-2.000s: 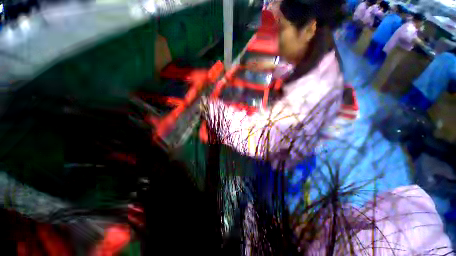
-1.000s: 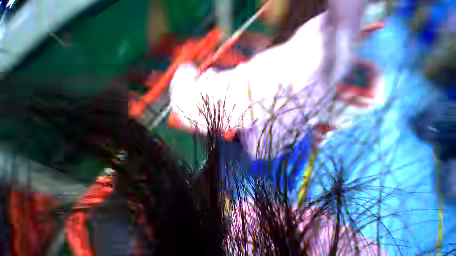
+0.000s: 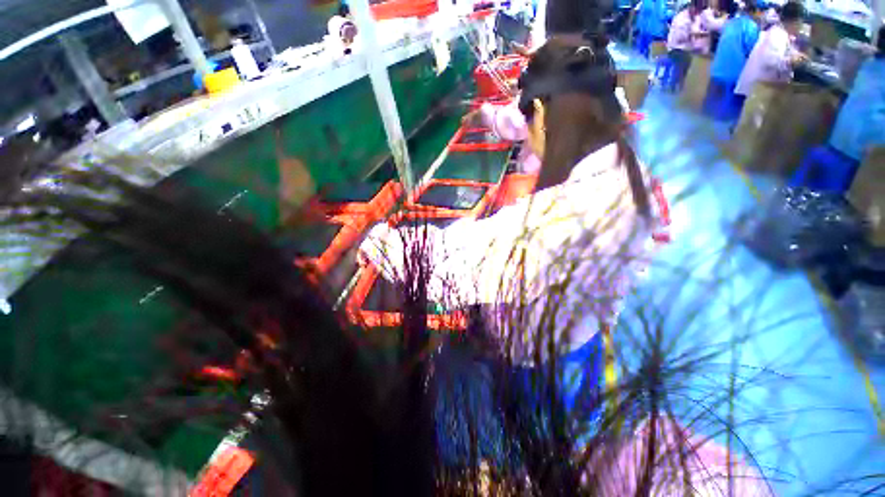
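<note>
Neither of my hands can be made out; dark hair covers much of the lower and left part of the view. Nearest in front are orange frames (image 3: 371, 221) lying along the green line surface (image 3: 335, 146). Another orange frame piece (image 3: 225, 473) shows at the bottom left, cut off by the edge and the hair. A pink sleeve or shoulder (image 3: 694, 466) shows at the bottom right. Whether the orange frames nearest me hold tablets cannot be told.
A person in a pink smock (image 3: 573, 233) sits close ahead, an arm stretched over the orange frames. A pale metal post (image 3: 386, 97) rises from the line beside a raised white shelf (image 3: 228, 121). Right are a blue floor (image 3: 713, 262), cartons (image 3: 781, 121), dark plastic bags (image 3: 810, 228) and seated workers.
The view has swung up and steadied, so the shelf and far line show again. The orange frame and grey patch at the lower left have mostly gone behind hair or out of view.
</note>
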